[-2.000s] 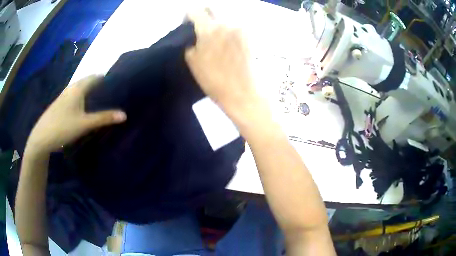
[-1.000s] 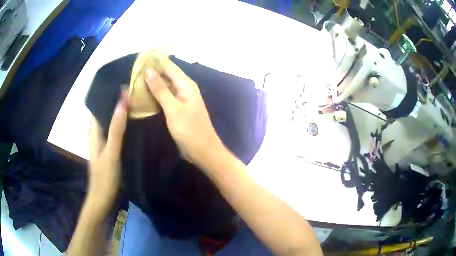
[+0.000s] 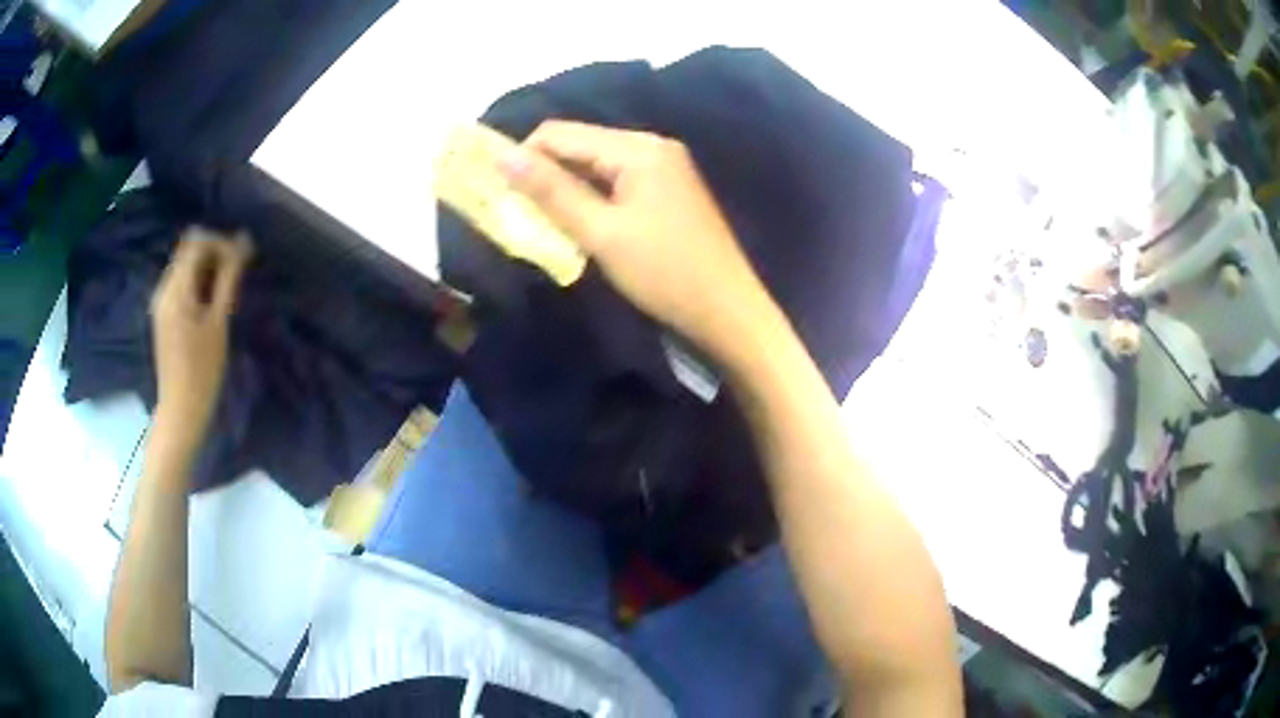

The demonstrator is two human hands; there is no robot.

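Observation:
A large navy-black garment piece (image 3: 562,365) lies on the white table and hangs over its front edge onto the lap. My right hand (image 3: 625,211) is over its upper part, with the yellowish paper ticket (image 3: 512,204) between thumb and fingers. A small white label (image 3: 691,370) shows on the cloth beside my right forearm. My left hand (image 3: 204,274) is off to the left, blurred, over another dark cloth heap (image 3: 302,337); whether its fingers hold any cloth cannot be told.
The white sewing machine (image 3: 1207,225) stands at the right. Black scissors (image 3: 1088,512) and a tangle of black strips (image 3: 1179,603) lie below it. A small round disc (image 3: 1036,347) is set in the table. More dark cloth lies at the upper left.
My left hand has left the garment piece and moved left to the dark heap. My right hand still has the yellow ticket. The view has shifted left, so the machine sits farther right.

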